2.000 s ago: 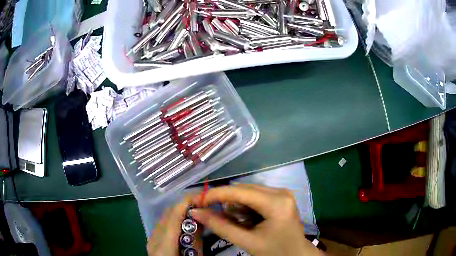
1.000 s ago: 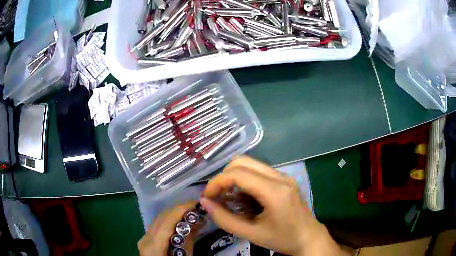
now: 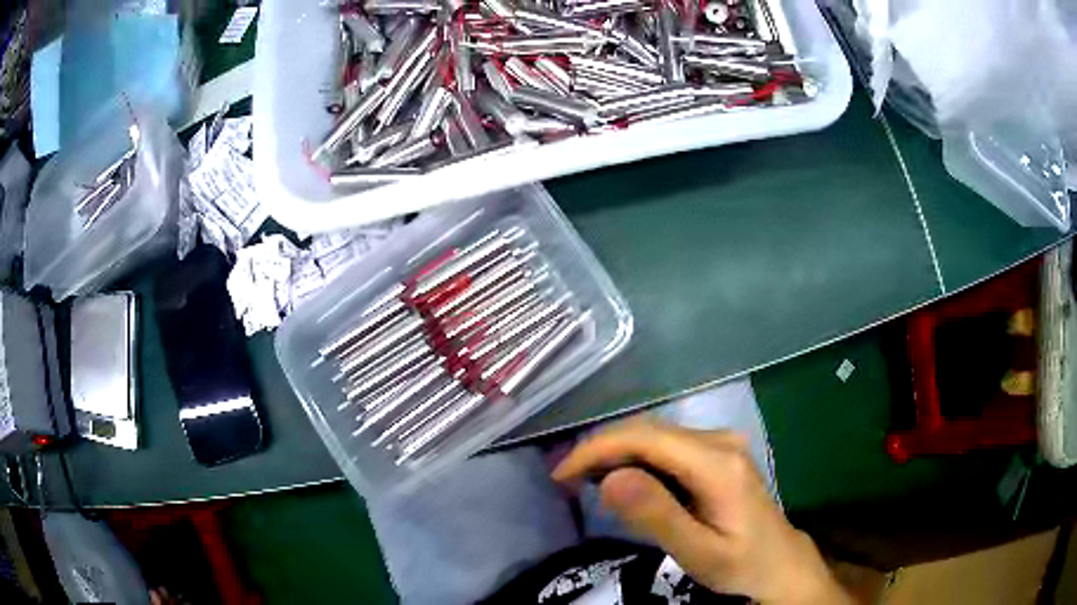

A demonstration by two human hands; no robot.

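Note:
My right hand (image 3: pixel 705 502) is over my lap, below the bench edge. Its thumb and index finger are apart, and I see nothing held; the inside of the palm is dark. My left hand is not in view. The packing box (image 3: pixel 614 337) lies tilted at the bench's front edge, with silver wired tubes (image 3: pixel 443 384) in two side-by-side rows, their red wires meeting in the middle. Behind it, the white bulk bin (image 3: pixel 579 151) is heaped with jumbled metal tubes (image 3: pixel 543 59) and red wires.
At left are a small clear box (image 3: pixel 71 248) with loose tubes, crumpled paper slips (image 3: pixel 262 280), a black phone (image 3: pixel 209 355) and a silver scale (image 3: pixel 106 366). Clear plastic bags (image 3: pixel 963 59) lie upper right. A red stool (image 3: pixel 927 390) stands below the curved bench edge.
My left hand and the bunch of tubes it held have gone out of view. My right hand has moved a little right, and its fingers have parted. The view has shifted slightly.

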